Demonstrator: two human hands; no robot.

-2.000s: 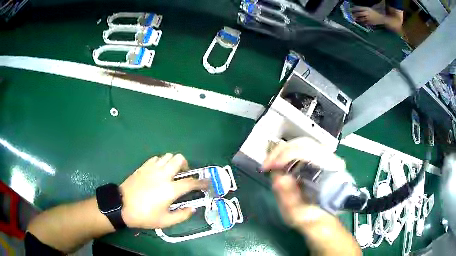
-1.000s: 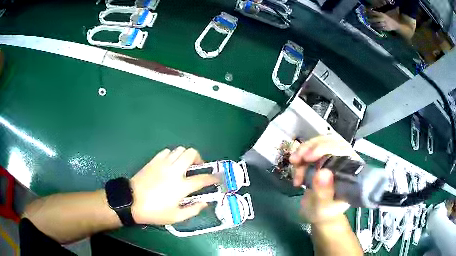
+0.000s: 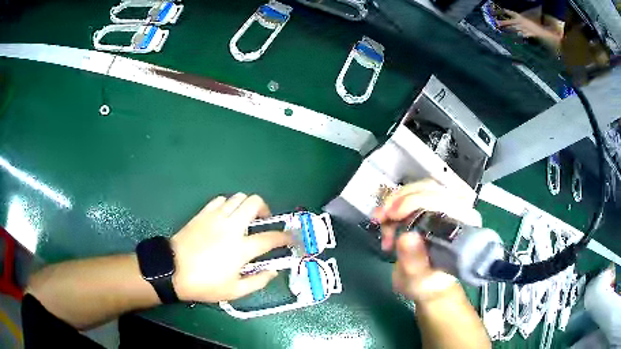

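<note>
Two white loop-frame assemblies (image 3: 314, 279) with blue inserts lie side by side on the green worktop. My left hand (image 3: 225, 249) rests over their loops with fingers spread, pressing on them; its fingers hide part of the frames. My right hand (image 3: 425, 238) is shut on the electric screwdriver (image 3: 453, 245), which lies tilted with its cable end to the right. The tool's tip is hidden or blurred near the front of the screw feeder (image 3: 381, 178). No single screw can be made out.
A white rail (image 3: 225, 92) crosses behind the worktop. Beyond it, more units (image 3: 361, 71) lie on the green belt. A slanting post (image 3: 545, 133) stands right of the feeder. Tangled white frames (image 3: 531, 286) lie lower right. A black cable (image 3: 600, 157) curves down at right. A person's hand (image 3: 524, 24) shows opposite.
The units on the belt have shifted in view, and one beside the feeder now shows fully. The screwdriver has moved slightly left and up since the last frame. My left hand stays on the assemblies.
</note>
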